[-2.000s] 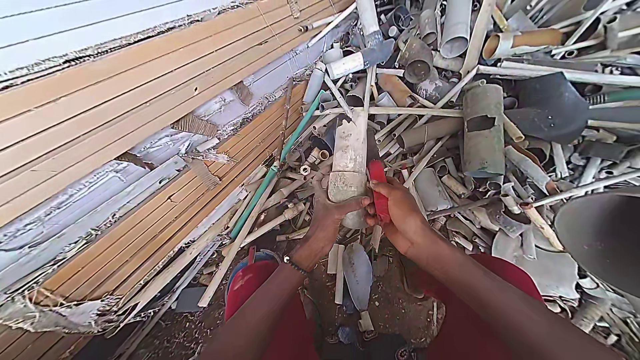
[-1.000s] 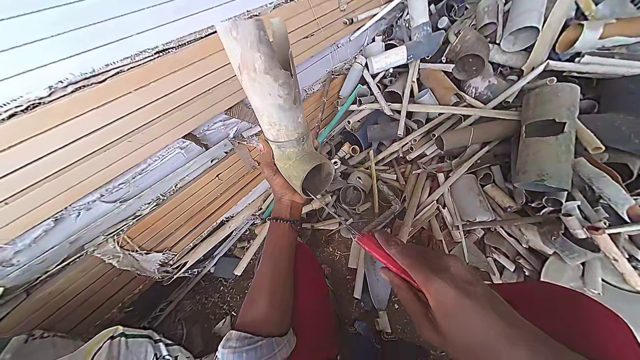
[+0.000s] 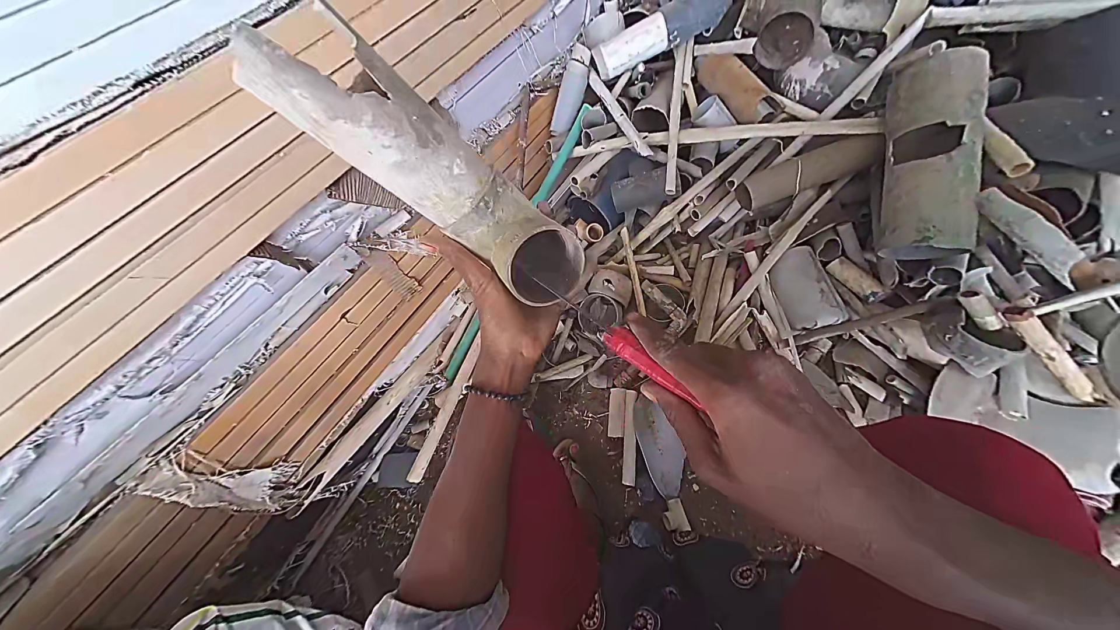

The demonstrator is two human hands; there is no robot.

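Observation:
My left hand (image 3: 503, 319), with a dark beaded bracelet at the wrist, holds a worn grey plastic pipe (image 3: 411, 162) from below near its round open end. The pipe tilts up to the left, and its far end is broken and split lengthwise. In my right hand (image 3: 735, 402) is a red-handled tool (image 3: 652, 367). A thin metal shaft or blade runs from the handle to the pipe's open mouth; its tip is hard to make out.
Scrap pipes and offcuts (image 3: 787, 175) lie heaped at the centre and right, among them a wide grey pipe with a hole (image 3: 932, 153). Stacked tan slatted panels (image 3: 175, 219) fill the left. A green tube (image 3: 564, 157) lies behind the held pipe.
The pipe was upright between both hands; my left hand has raised it and tilted it left, its open end towards me. My right hand has come off the pipe with the red-handled tool.

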